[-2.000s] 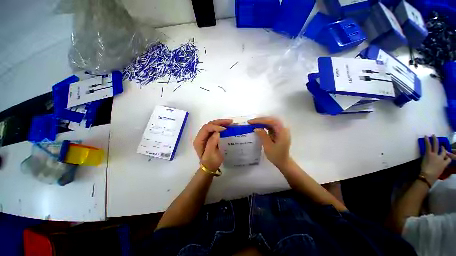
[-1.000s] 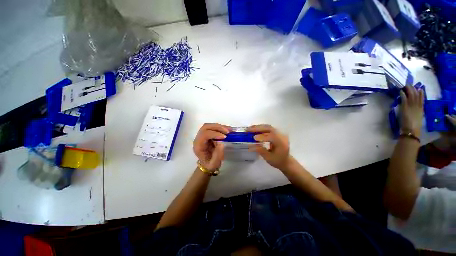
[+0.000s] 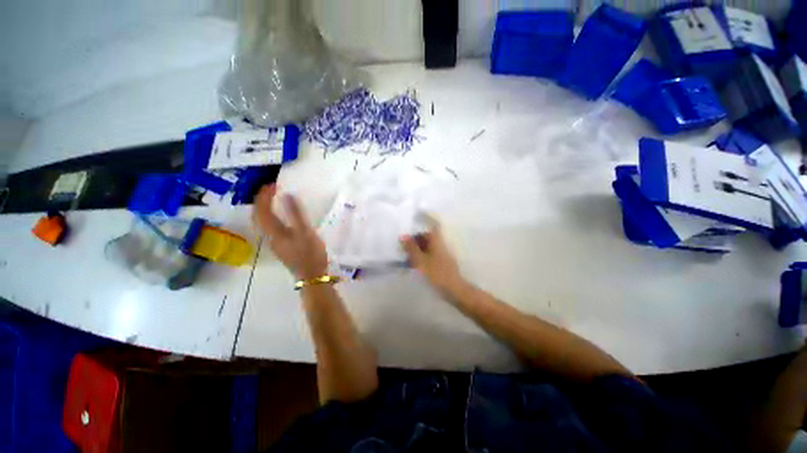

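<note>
A white retail box (image 3: 376,221) with bits of blue at its lower edge lies or is held over the table between my hands, strongly blurred. Whether it is one box or two on top of each other I cannot tell. My left hand (image 3: 292,234) is to the left of it, with fingers apart and nothing in it. My right hand (image 3: 434,254) is at the right edge of the box, its fingertips against it; the blur hides whether they grip it.
A strip heap (image 3: 367,121) and a clear plastic bag (image 3: 279,80) are at the back left. Cartons (image 3: 248,149) and a yellow item (image 3: 221,245) are at the left. A box pile (image 3: 708,186) is at the right, blue trays (image 3: 531,42) at the back. Another person's forearm (image 3: 787,398) shows at lower right.
My hands have left the blue flap they both pinched and moved left, to where the other box lay. My left hand has opened. The view has turned left.
</note>
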